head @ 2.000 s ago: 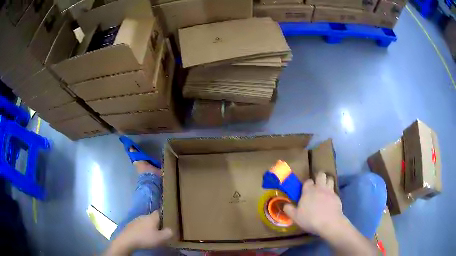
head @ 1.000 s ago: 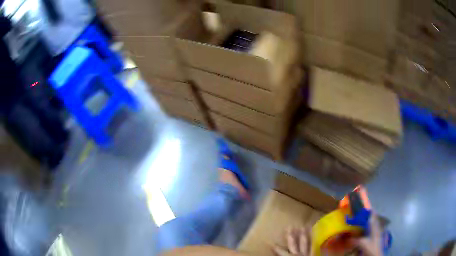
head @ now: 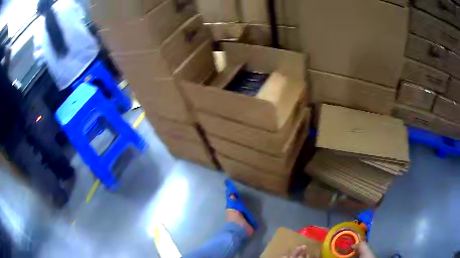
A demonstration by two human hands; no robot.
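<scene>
A brown carton (head: 283, 243) shows at the bottom edge, mostly cut off, with part of the red stool (head: 313, 232) beyond it. My right hand (head: 364, 250), cut off by the bottom edge, holds the tape dispenser (head: 366, 218). Its yellow tape roll (head: 330, 242) with an orange core faces me over the carton's right side. My left hand (head: 299, 252) shows only as fingers at the cardboard, low in the picture; its grip is hidden.
An open carton with dark contents (head: 248, 83) tops a stack ahead. Flattened cardboard sheets (head: 360, 132) lie to its right, near a blue pallet (head: 438, 142). A blue stool (head: 96, 131) and a seated person (head: 68, 48) are at left. My foot in a blue sandal (head: 239, 206) is on the floor.
The view has swung left, so the work carton has moved from the centre to the bottom edge. The dispenser stays in my right hand. My left hand has moved from the carton's left side towards the dispenser.
</scene>
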